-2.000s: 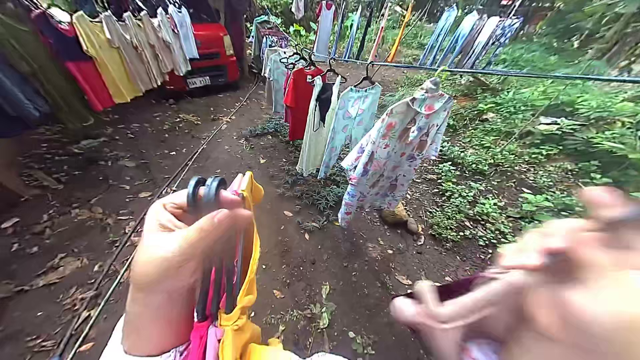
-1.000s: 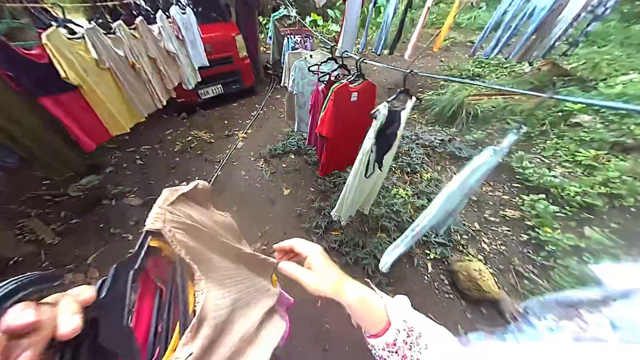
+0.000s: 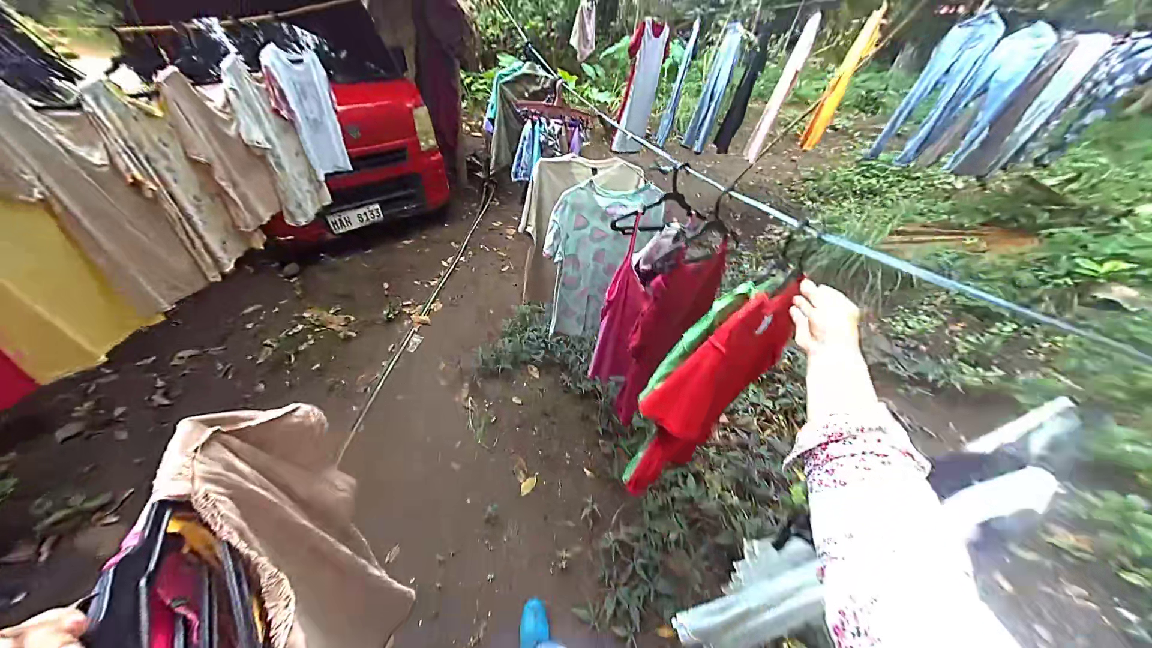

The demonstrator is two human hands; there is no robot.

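My right hand (image 3: 823, 315) reaches out to the blue clothesline (image 3: 936, 274) and touches the shoulder of a red top (image 3: 720, 360) on a black hanger; whether its fingers grip cloth or hanger I cannot tell. A green garment (image 3: 688, 342) hangs just behind the red one. Farther along the line hang dark pink tops (image 3: 661, 306) and a mint patterned shirt (image 3: 598, 252). At the lower left edge my left hand (image 3: 54, 630), partly cut off, holds a bunch of black hangers (image 3: 144, 576) with clothes, a tan garment (image 3: 279, 513) outermost.
A red vehicle (image 3: 387, 153) stands behind a row of hung clothes (image 3: 198, 153) at left. A thin cord (image 3: 423, 315) lies along the dirt path. Jeans (image 3: 954, 90) hang at upper right. Pale garments (image 3: 774, 594) hang low beside my right arm, over leafy plants (image 3: 693, 549).
My right hand has moved from the tan garment in the bunch out to the red top on the line. My left hand keeps the bunch low at the left.
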